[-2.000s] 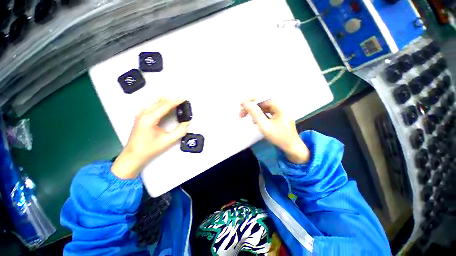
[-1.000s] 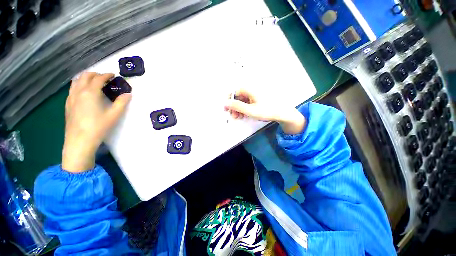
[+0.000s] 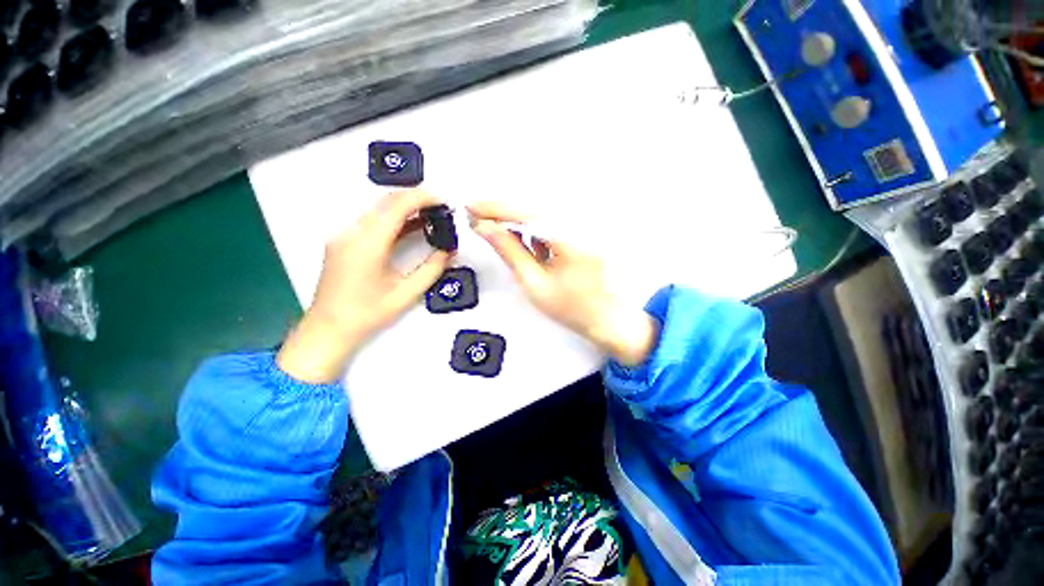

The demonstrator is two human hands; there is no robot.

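My left hand [image 3: 372,275] holds a small black housing [image 3: 439,228] tilted on its edge between thumb and fingers, over the white work board [image 3: 618,149]. My right hand [image 3: 561,275] is beside it, fingertips pinched together close to the housing's right side. Something small and pale shows at those fingertips, too small to name. Three more housings lie flat with pale round marks up: one above my hands [image 3: 395,164], one just below the held housing [image 3: 452,290], one nearer me [image 3: 477,353].
Stacked blister trays [image 3: 229,103] stand beyond and left of the board. A blue control box [image 3: 853,109] is at the upper right. Another blister tray [image 3: 985,309] with black housings curves down the right. Plastic bags [image 3: 69,458] lie at the left. A thin cable [image 3: 750,89] reaches the board.
My left hand picked up the housing at the board's left and brought it right, tilting it. My right hand moved left to meet it. The camera view has shifted.
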